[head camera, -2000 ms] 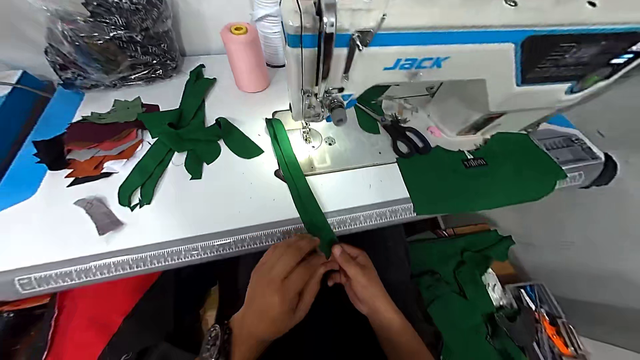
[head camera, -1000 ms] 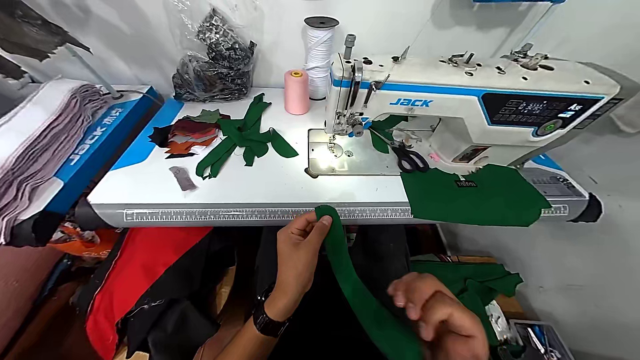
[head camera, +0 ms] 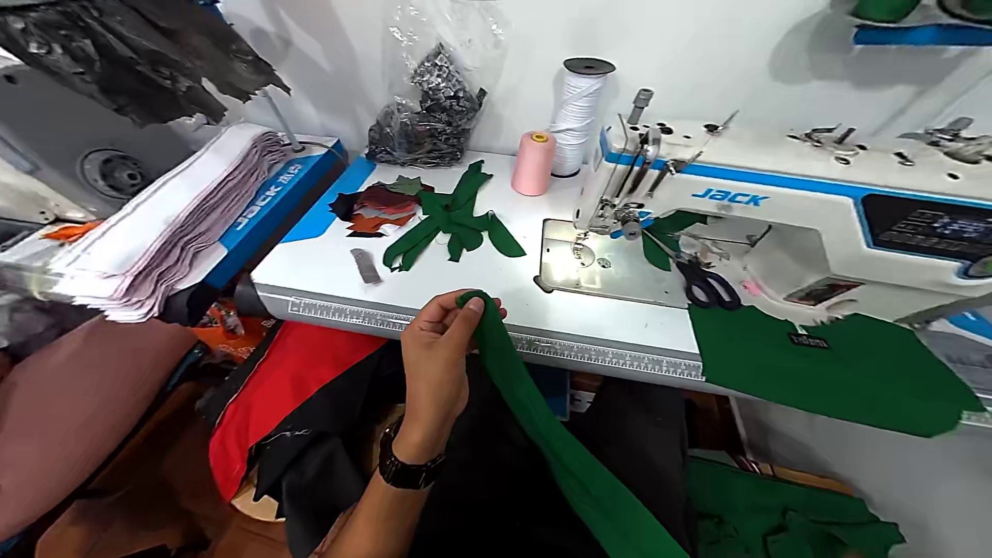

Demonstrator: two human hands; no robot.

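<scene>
My left hand [head camera: 440, 341], with a dark watch on its wrist, pinches the upper end of a long green fabric strip [head camera: 542, 426] in front of the table edge. From there the strip runs down to the right and out of the frame. My right hand is out of view. Beyond my left hand, a bundle of green fabric strips [head camera: 446, 221] lies on the sewing table. To the right stands a Jack sewing machine [head camera: 728, 186], its needle and presser foot above the metal needle plate [head camera: 620, 267]. A large green fabric piece [head camera: 829, 372] hangs partly over the table edge.
Black-handled scissors [head camera: 709, 285] lie beside the machine. Pink thread [head camera: 534, 163], a white spool [head camera: 580, 116], a bag of dark pieces [head camera: 426, 116] and coloured scraps [head camera: 380, 208] are at the back. Stacked fabric [head camera: 170, 225] stands left; more green fabric [head camera: 783, 504] lies low right.
Two seconds ago both hands were together on the strip. My right hand then moved away to the lower right and has now left the view. The view has shifted to the left.
</scene>
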